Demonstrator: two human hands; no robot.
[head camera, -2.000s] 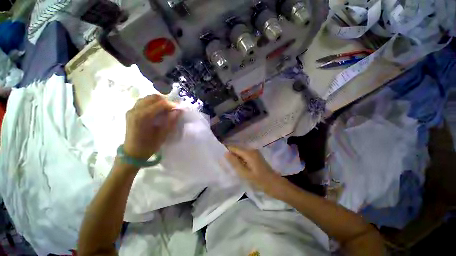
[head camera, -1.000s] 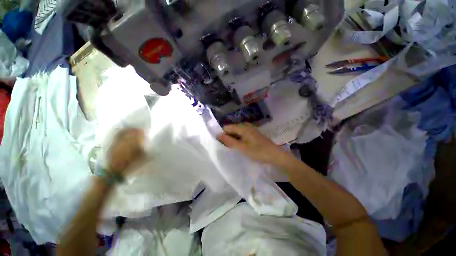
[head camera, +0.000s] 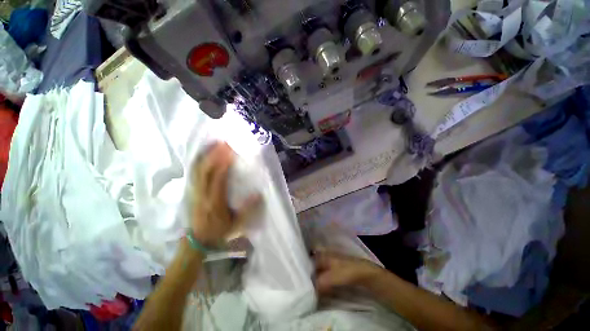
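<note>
A white garment panel (head camera: 275, 213) runs from the lit needle area (head camera: 259, 134) of the overlock machine (head camera: 272, 58) down to the wearer's lap. My left hand (head camera: 217, 197) is blurred, with fingers apart, over the white fabric just below the needle area; whether it grips any cloth is unclear. My right hand (head camera: 336, 271) is low at the lap, beside the right edge of the panel. Its fingertips are blurred against the cloth, so its hold cannot be told.
A long pile of white pieces (head camera: 61, 194) hangs at left. A second white pile (head camera: 495, 213) lies at right over blue cloth (head camera: 517, 291). Slim tools with red-orange and blue handles (head camera: 469, 84) and curling printed white tape (head camera: 482, 106) lie right of the machine.
My left hand has moved right over the fabric. My right hand has dropped from near the needle to the lap. The panel now hangs down between the hands.
</note>
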